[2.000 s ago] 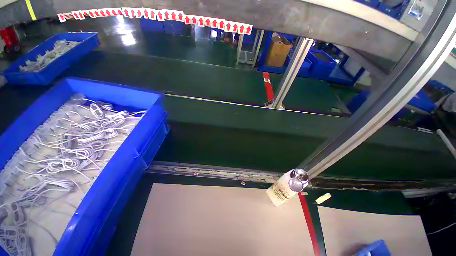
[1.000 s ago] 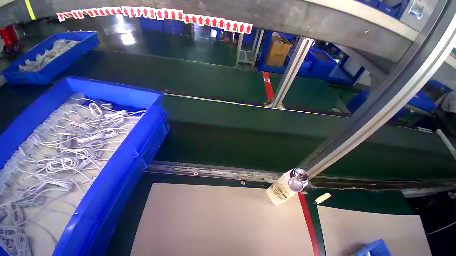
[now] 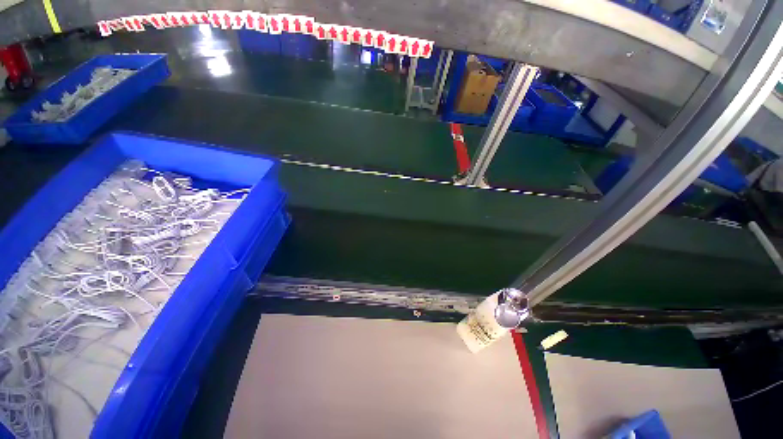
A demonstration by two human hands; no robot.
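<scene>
Neither of my hands is in the picture. A large blue turnover bin (image 3: 199,330) stands at the left of the bench. Many white corded units (image 3: 112,257) lie in it on a pale liner, their blocks along the far left side and their cords in loose bunches to the right. A pale work mat (image 3: 378,377) lies flat in front of me. A whitish bottle (image 3: 486,327) with a metallic top stands at the mat's back right corner, by the aluminium post.
Red tape strip (image 3: 531,381) runs right of the mat. A second pale mat (image 3: 635,386) bears a small blue parts box (image 3: 644,426), cut off below. Another blue bin (image 3: 73,130) stands far left. An aluminium post (image 3: 635,197) slants up right; the arrow label strip (image 3: 266,24) is overhead.
</scene>
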